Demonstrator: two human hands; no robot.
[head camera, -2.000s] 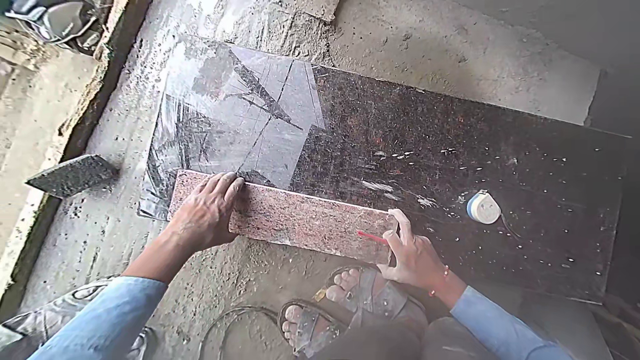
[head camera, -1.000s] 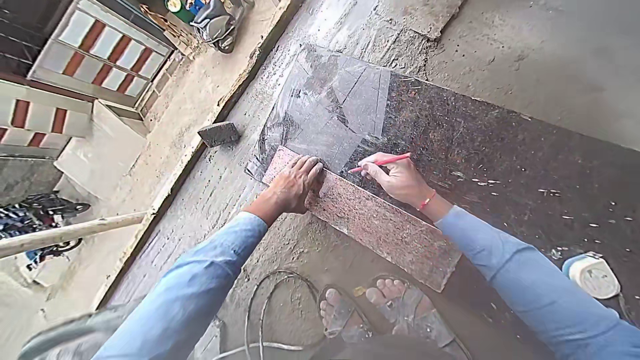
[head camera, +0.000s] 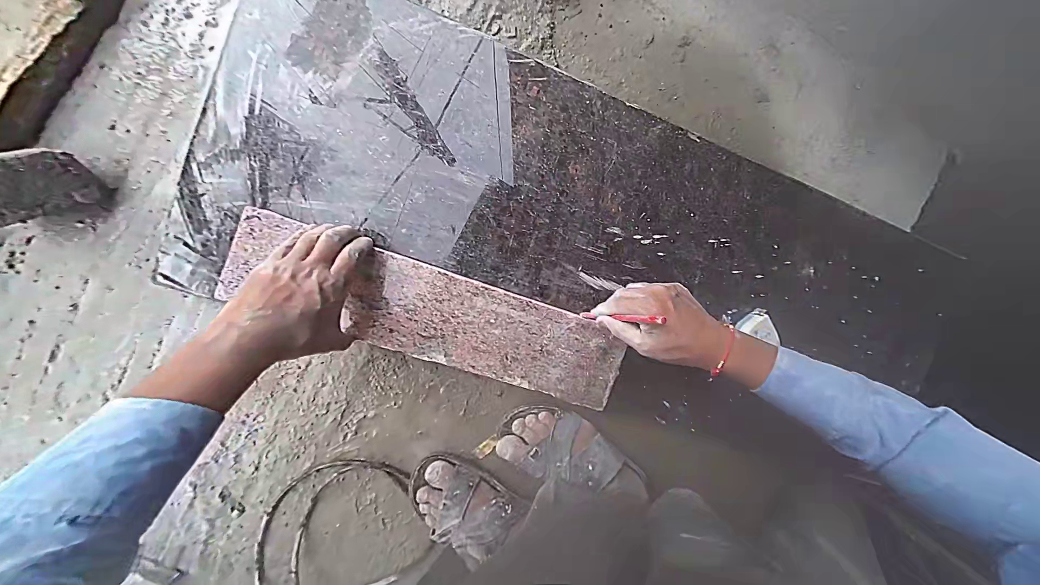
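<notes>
A pinkish granite strip (head camera: 479, 325) lies along the near edge of a dark polished stone slab (head camera: 650, 179), whose left part has a pale grey coating with dark marks. My left hand (head camera: 301, 292) presses on the strip toward its left end, thumb at the near edge and fingers over the far edge. In my right hand (head camera: 662, 325) is a red pencil (head camera: 626, 318), its tip at the strip's far edge near the right end. A round white tape measure (head camera: 757, 327) sits on the slab, partly hidden behind my right wrist.
A dark stone piece (head camera: 49, 187) rests on the rough concrete floor at the left. A cable (head camera: 301, 496) loops on the floor beside my sandalled feet (head camera: 520, 463). A raised ledge (head camera: 49, 65) runs across the upper left corner.
My right hand with the red pencil has moved right along the strip's far edge, from near my left hand to near the right end. The view has swung away from the parked vehicles.
</notes>
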